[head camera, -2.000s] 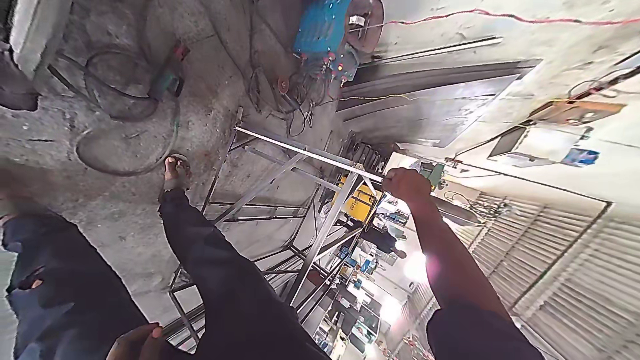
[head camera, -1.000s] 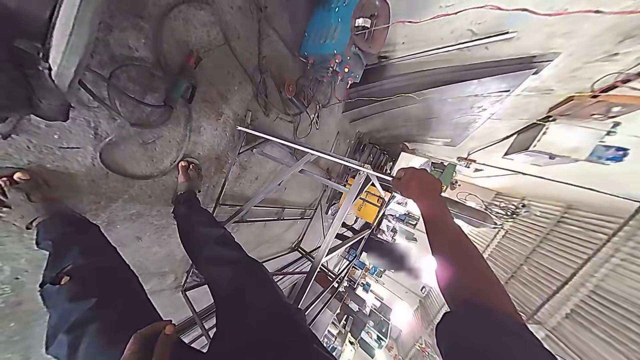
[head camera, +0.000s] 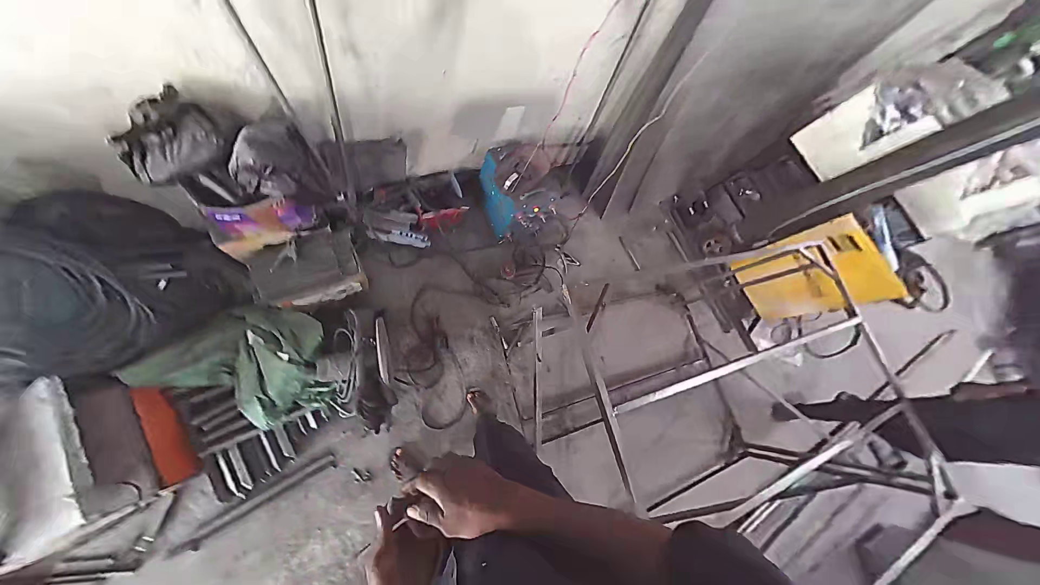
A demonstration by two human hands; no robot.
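In the head view, my right hand (head camera: pixel 465 494) reaches in from the lower right and meets my left hand (head camera: pixel 406 548) low in the picture, above my dark trouser legs. Their fingers touch one another; whether anything small lies between them cannot be told. A welded frame of metal tube (head camera: pixel 735 363) stands to the right of both hands, apart from them. Its bars run from the floor beside my leg to the right edge. A blue welding machine (head camera: pixel 497 195) sits farther off by the wall, with cables (head camera: pixel 422 325) on the floor before it.
A yellow metal panel or machine (head camera: pixel 821 272) stands behind the frame. At the left are a green cloth (head camera: pixel 276 366), metal bars (head camera: pixel 252 500), a printed carton (head camera: pixel 260 223) and a big black coil (head camera: pixel 89 284). Another person's trouser leg (head camera: pixel 934 422) shows at the right.
My right hand has let go of the frame's top bar and come down to my left hand. The view has swung strongly toward the wall and left side.
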